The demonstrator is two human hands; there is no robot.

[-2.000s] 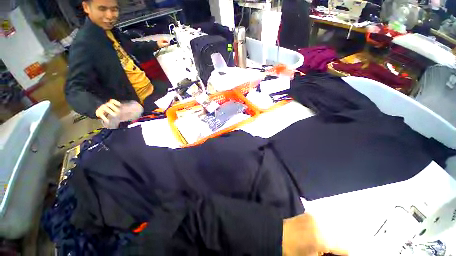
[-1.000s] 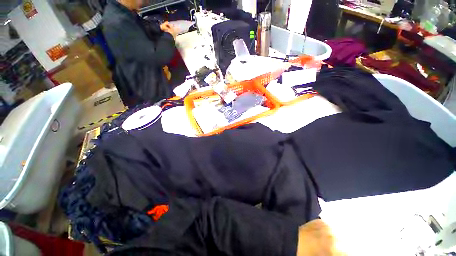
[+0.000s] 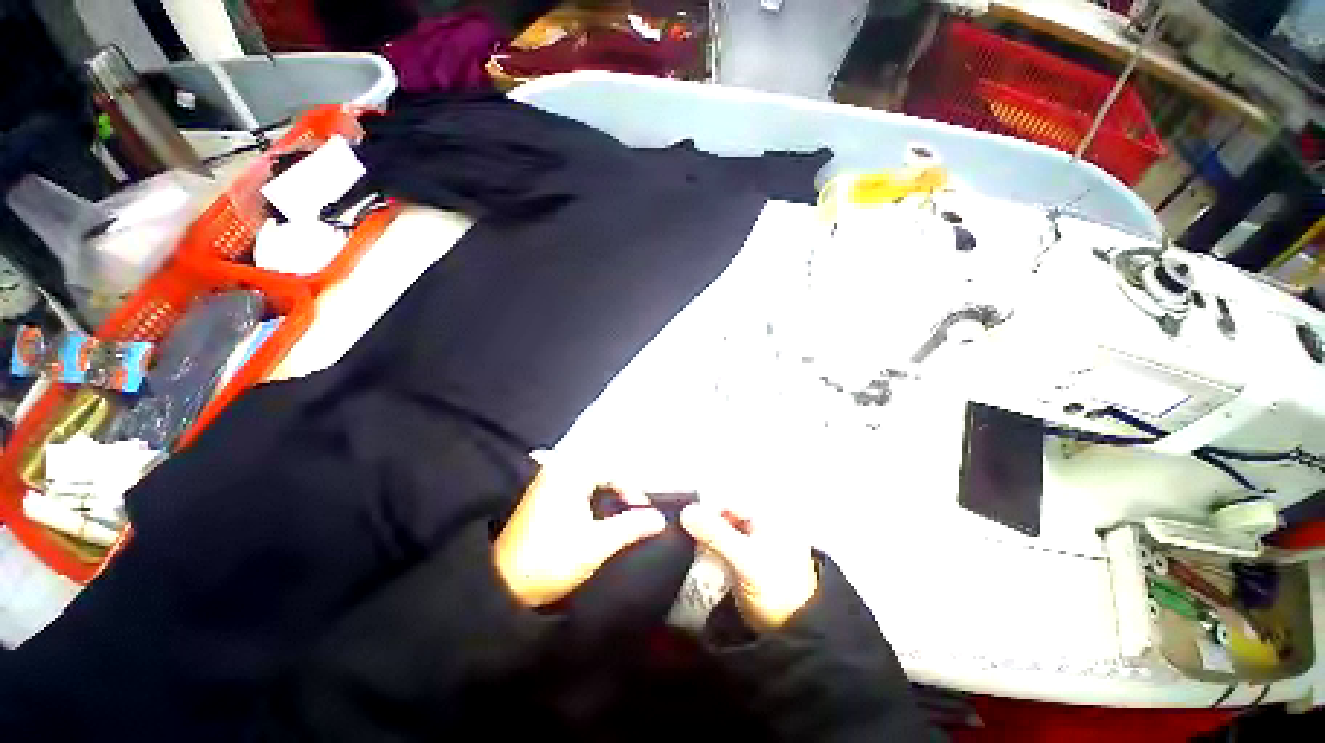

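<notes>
Both hands are near the middle of the view, in front of the white sewing machine (image 3: 1221,370). My left hand (image 3: 570,537) and my right hand (image 3: 759,563) pinch a narrow dark fold of cloth (image 3: 670,504) between thumbs and fingers, thumb tips close together. A small pale patch shows below the right fingers; I cannot tell what it is. A large dark garment piece (image 3: 509,319) spreads over the table to the left and back. The needle area is left of the machine arm, away from the hands.
Orange-red baskets (image 3: 298,327) with labels and bags stand at left. A pale blue tub (image 3: 639,109) is behind the table. A black flat rectangle (image 3: 1003,468) lies right of the hands. A beige tray (image 3: 1141,617) with small tools is at right. A yellow ribbon (image 3: 879,189) is on the machine.
The view has swung right to the sewing machine, and the other person is out of view. Both my hands now show together, pinching dark cloth; before, only one hand showed at the bottom edge.
</notes>
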